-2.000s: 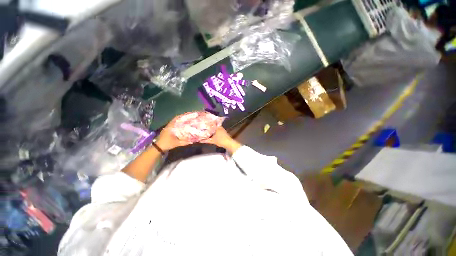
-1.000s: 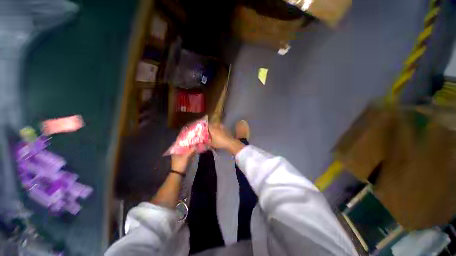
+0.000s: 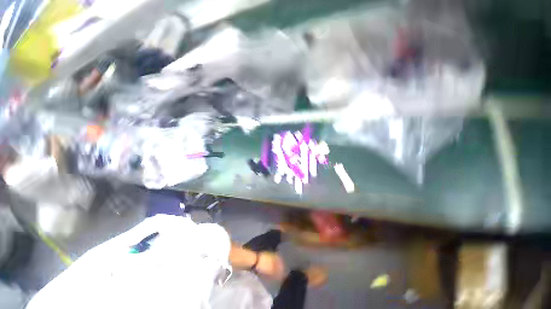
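The picture is strongly blurred. My left hand point(image 3: 270, 264), with a dark band at its wrist, is low in front of my white-clothed body, below the bench edge. Its fingers are too blurred to tell whether it holds anything. My right hand is not seen. A loose pile of purple and white strips point(image 3: 296, 158) lies on the green bench point(image 3: 386, 196). A single pale piece point(image 3: 344, 178) lies just right of the pile. A blurred red thing point(image 3: 328, 226) shows in a low brown carton under the bench edge.
Crumpled clear bags point(image 3: 172, 151) cover the bench's left part, and a large clear bag point(image 3: 393, 72) lies at the back right. A brown carton point(image 3: 480, 274) stands on the floor at lower right. A yellow scrap point(image 3: 380, 281) lies on the floor.
The view has swung from the floor back over the bench. The bag of red pieces that both hands held is no longer seen in a hand. My right hand has left the view.
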